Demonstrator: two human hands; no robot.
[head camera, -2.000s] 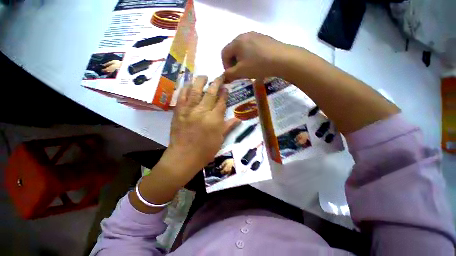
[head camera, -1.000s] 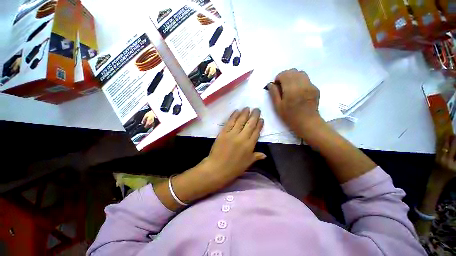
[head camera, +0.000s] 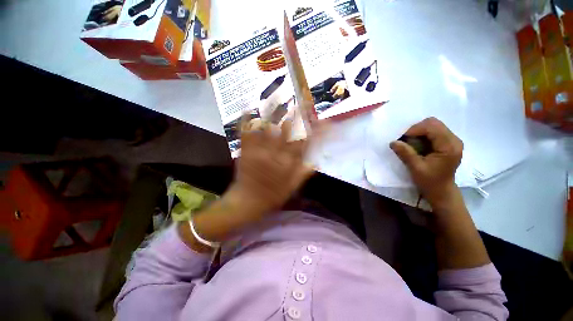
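Note:
Two retail cartons lie side by side in front of me, the left carton (head camera: 242, 81) and the right carton (head camera: 333, 59), with white printed faces up and orange edges. My left hand (head camera: 270, 160) is blurred, fingers spread, over the lower end of the left carton; whether it touches is unclear, and it grips nothing. My right hand (head camera: 433, 157) is closed around a small dark tool (head camera: 414, 144), mostly hidden in the fist, above thin white sheets (head camera: 389, 166) at the table edge.
More cartons (head camera: 135, 34) stand at the upper left. A row of orange cartons (head camera: 548, 75) stands at the right of the white table (head camera: 69, 53). A red plastic stool (head camera: 63, 207) is on the floor at left. A yellow-green bag (head camera: 191, 199) hangs by my left forearm.
My view has turned, so the cartons show further right. My left hand has moved from the bare table edge onto or over the left carton. My right hand still holds the dark tool.

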